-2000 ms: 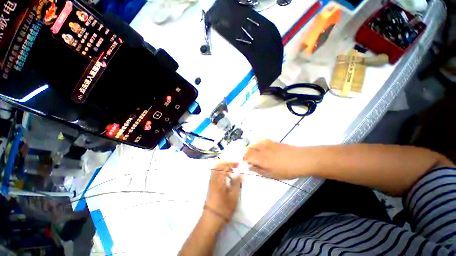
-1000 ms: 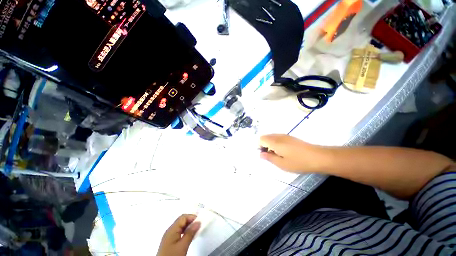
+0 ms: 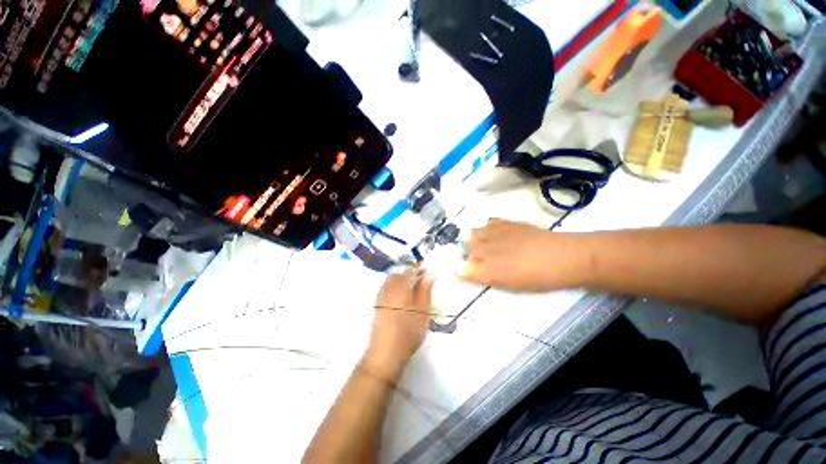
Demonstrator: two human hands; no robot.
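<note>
The silvery presser foot and needle area [image 3: 440, 232] is at the middle, under the white machine head. My left hand [image 3: 404, 304] is just in front of it, fingertips close to the foot. My right hand [image 3: 509, 255] lies flat-looking at the right of the foot. A small white piece [image 3: 443, 264] shows faintly between the hands, almost lost against the white table [image 3: 272, 390]. The fingers' exact hold is washed out by glare. A shiny curved metal band [image 3: 365, 245] is left of the foot.
A phone [image 3: 272, 127] covers the upper left. Black scissors [image 3: 572, 172] lie right of the foot. Behind them are a tan bundle [image 3: 658, 139], a red parts box [image 3: 738, 68], an orange tool [image 3: 624, 49] and a black pad with pins [image 3: 507, 77]. Threads cross the table's left part.
My left hand has moved from the front left, where it held a white piece, up to the foot beside my right hand. My right hand has shifted slightly and flattened.
</note>
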